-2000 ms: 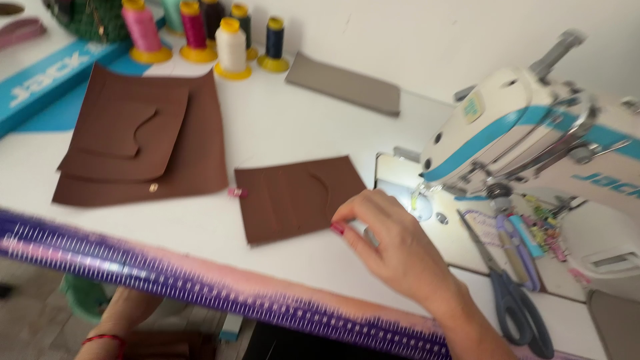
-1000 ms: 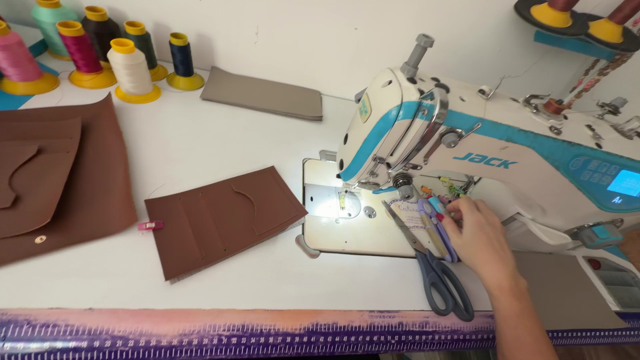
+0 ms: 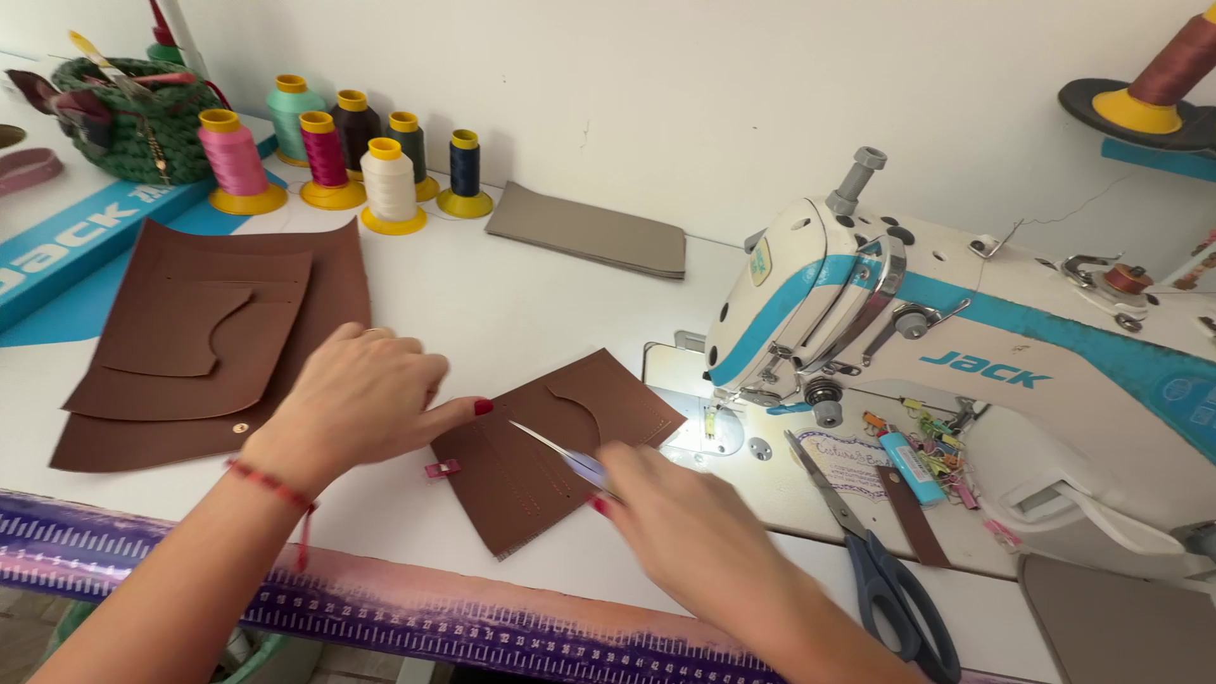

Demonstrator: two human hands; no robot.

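My right hand (image 3: 665,513) is closed on a small tool with a pale purple handle and a thin pointed metal end, perhaps thread snips (image 3: 560,454). Its tip lies over a stitched brown leather piece (image 3: 532,475) with a curved pocket edge. A pink clip (image 3: 443,469) grips that piece's left side. My left hand (image 3: 366,399) reaches over from the left, thumb at the upper left edge of the leather; whether it presses on it I cannot tell. Larger brown leather pieces (image 3: 323,370) with a snap lie stacked at the left, partly behind my left hand.
A white Jack sewing machine (image 3: 836,294) stands right. Large scissors (image 3: 893,598), a blue lighter-like item (image 3: 912,469) and small clips (image 3: 936,427) lie by it. Thread cones (image 3: 389,190), a grey folded piece (image 3: 589,233) and a green crocheted basket (image 3: 142,133) are behind. A ruler-marked strip (image 3: 456,608) edges the table.
My right hand has moved from beside the large scissors to the stitched leather, now holding the small pointed tool. My left hand has come into view over the table.
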